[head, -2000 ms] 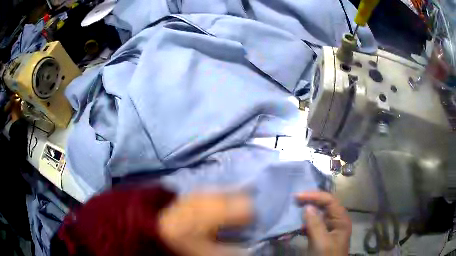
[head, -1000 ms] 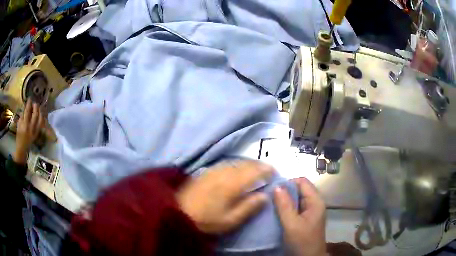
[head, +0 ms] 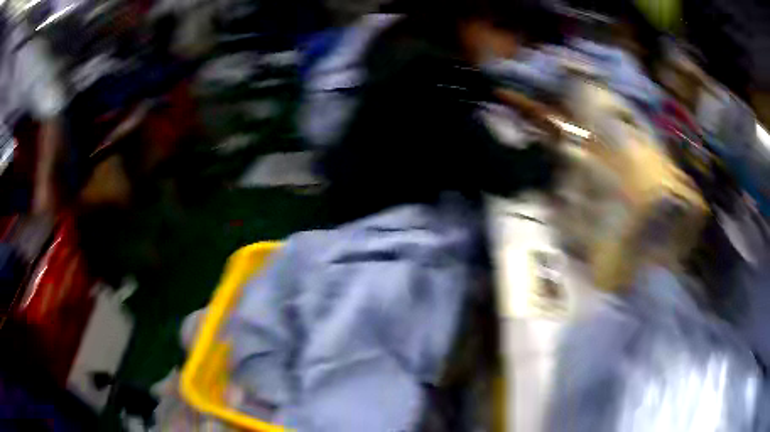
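Note:
The view is strongly blurred. Light blue garment pieces (head: 363,312) lie heaped in and over a yellow plastic basket (head: 207,354) at the lower middle. More light blue cloth (head: 591,363) lies on the white table (head: 519,337) at the lower right, with a bright glare at its edge. Neither of my hands can be made out. The needle area of my machine is out of view.
A person in black (head: 414,118) is at the upper middle, with an arm toward a cream-yellow sewing machine (head: 650,177). A small switch plate (head: 547,283) is on the table. Dark green floor (head: 186,253) shows left of the basket. Red cloth (head: 63,287) is at far left.
The view has swung left, away from my machine to the basket and the neighbouring person. Both hands, earlier on the blue cloth, have left the picture.

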